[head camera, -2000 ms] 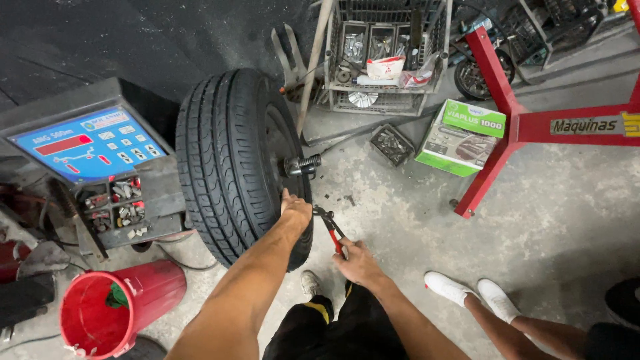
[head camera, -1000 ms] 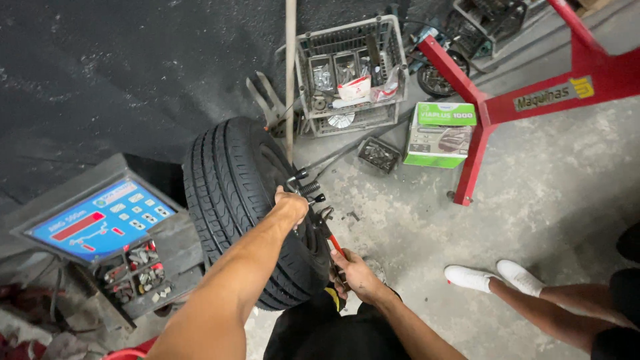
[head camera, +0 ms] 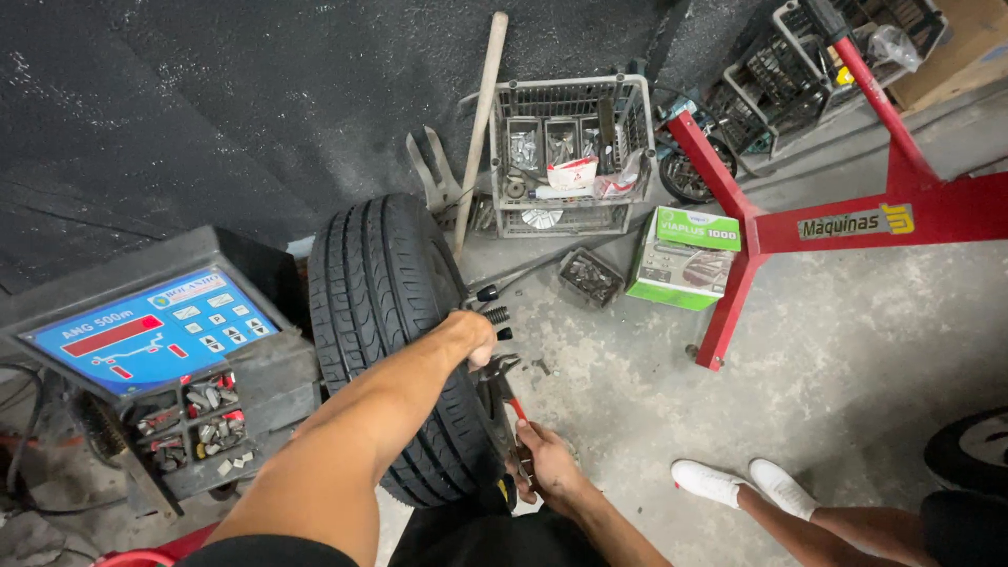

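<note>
A car tire on a rim [head camera: 378,315] stands upright on the wheel balancer's shaft. My left hand [head camera: 471,337] is closed at the hub, beside the threaded shaft [head camera: 496,315] and the black-tipped handles of the wing nut [head camera: 488,293]; the fingers' inner side is hidden. Lower down, by the rim's edge, my right hand [head camera: 547,465] holds wheel-weight pliers [head camera: 516,405] with red grips, their metal jaws [head camera: 500,366] just below my left hand.
The balancer's panel [head camera: 157,327] and weight tray [head camera: 201,425] are at left. A grey basket [head camera: 571,142], small parts bin [head camera: 591,277], green box [head camera: 685,256] and red machine stand [head camera: 756,232] lie ahead. A person's white shoes [head camera: 740,484] are at right.
My right hand has moved down along the rim with the pliers. My left hand remains near the hub. The view has shifted.
</note>
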